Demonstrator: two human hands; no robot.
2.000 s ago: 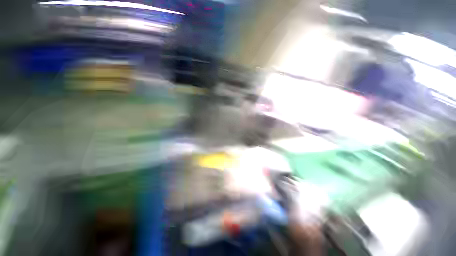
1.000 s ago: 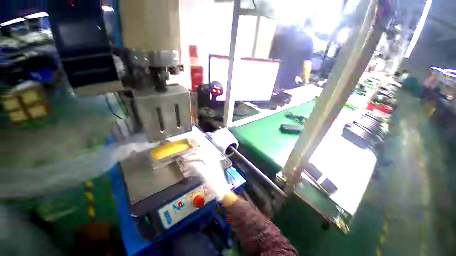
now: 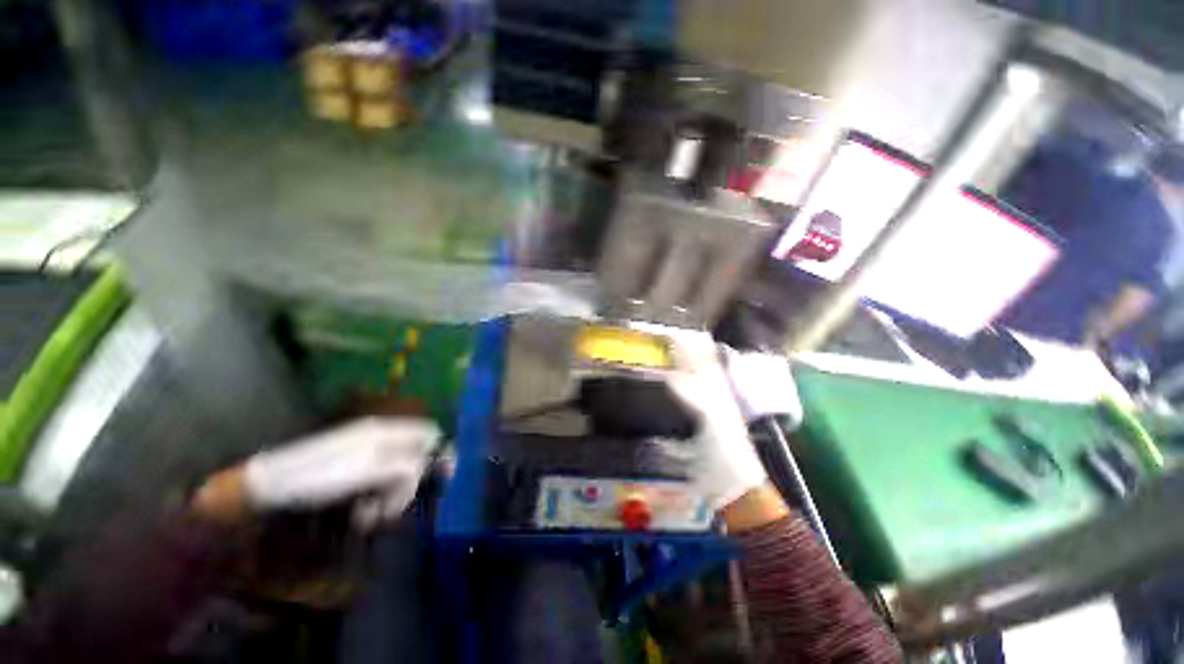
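A black power adapter (image 3: 636, 406) is over the front of the welder's metal base plate (image 3: 530, 376), its thin cable trailing left. My gloved right hand (image 3: 717, 422) grips the adapter's right end; the fingertips are blurred. The yellowish nest (image 3: 623, 346) lies just behind the adapter, with no adapter in it. The grey welding horn (image 3: 678, 260) is raised above and behind the nest. My gloved left hand (image 3: 348, 464) is left of the press, away from the plate; blur hides whether it holds anything.
The control panel with the red emergency stop (image 3: 635, 514) is on the press front. The green conveyor (image 3: 909, 454) at right carries more black adapters (image 3: 1002, 470). Monitors (image 3: 958, 260) and a person (image 3: 1084, 234) are behind it. A bright green edge (image 3: 59, 370) is at far left.
The view has turned, shifting the press toward the centre. My left hand has come into view. A black adapter now shows at my right hand, in front of the nest.
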